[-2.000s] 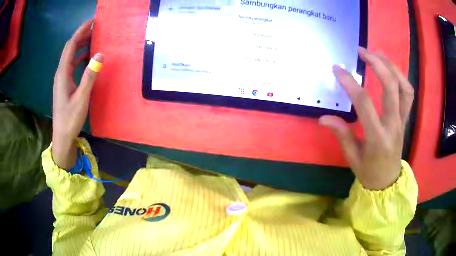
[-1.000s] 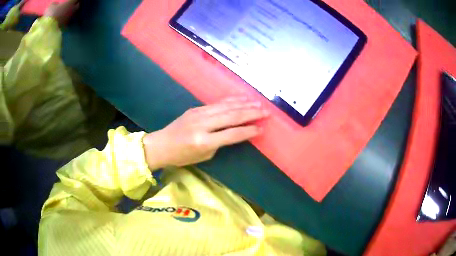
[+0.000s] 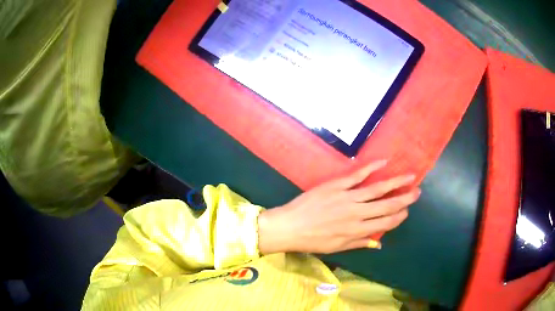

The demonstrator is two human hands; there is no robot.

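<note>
The dark-framed tablet (image 3: 316, 73) lies on a red pad (image 3: 243, 109) at the top centre, tilted in the view. Its screen shows a white and pale purple page headed "Sambungkan perangkat baru". A small pale yellow tab shows at its upper left edge. My left hand (image 3: 341, 212) reaches across from the left and lies over the pad's near corner, below the tablet and not touching it. Its fingers are slightly apart, with a yellow band on the thumb. The hand hides that pad corner. My right hand is not in view.
Another red pad (image 3: 478, 267) with a dark-screened tablet (image 3: 535, 194) is at the right edge. A dark green surface (image 3: 201, 130) lies under the pads. Another person's yellow sleeve (image 3: 55, 103) fills the upper left, beside the pad.
My left hand has moved right along the pad's near edge to its corner, and its thumb band now shows. The other person's sleeve takes up more of the left side. The view has shifted.
</note>
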